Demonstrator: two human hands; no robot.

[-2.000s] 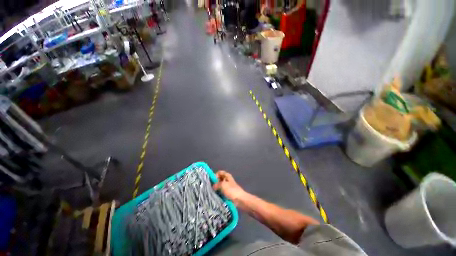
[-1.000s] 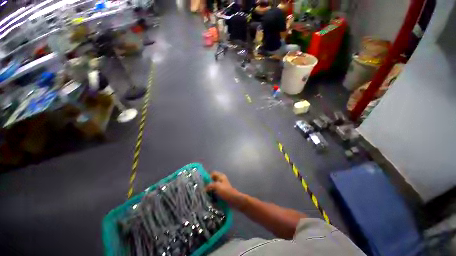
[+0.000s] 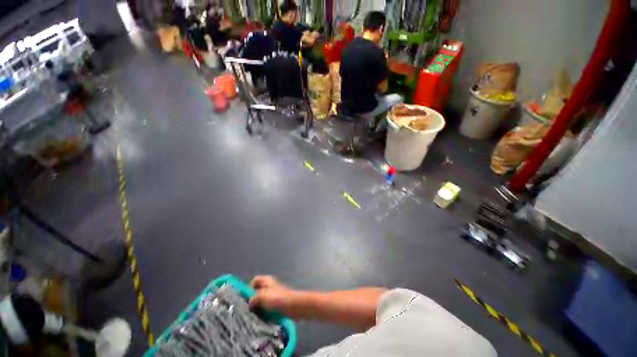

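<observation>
A turquoise plastic basket (image 3: 290, 337) is at the bottom of the view, cut off by the lower edge. It holds a dense mass of silvery-grey cables (image 3: 220, 324). My right hand (image 3: 269, 293) is bare and grips the basket's far right rim, with the forearm reaching in from the right. My left hand is not in view.
Yellow-black tape (image 3: 130, 254) runs along the grey floor on the left, with more at lower right. Seated people (image 3: 361, 73) are at the back. A white bin (image 3: 413, 143), a small pale block (image 3: 447, 194), metal parts (image 3: 496, 245) and a blue platform (image 3: 606, 307) stand right.
The view has moved forward along the aisle and turned right. The seated people and white bin are nearer, and the blue platform has slid to the right edge. The basket sits lower in view, still gripped.
</observation>
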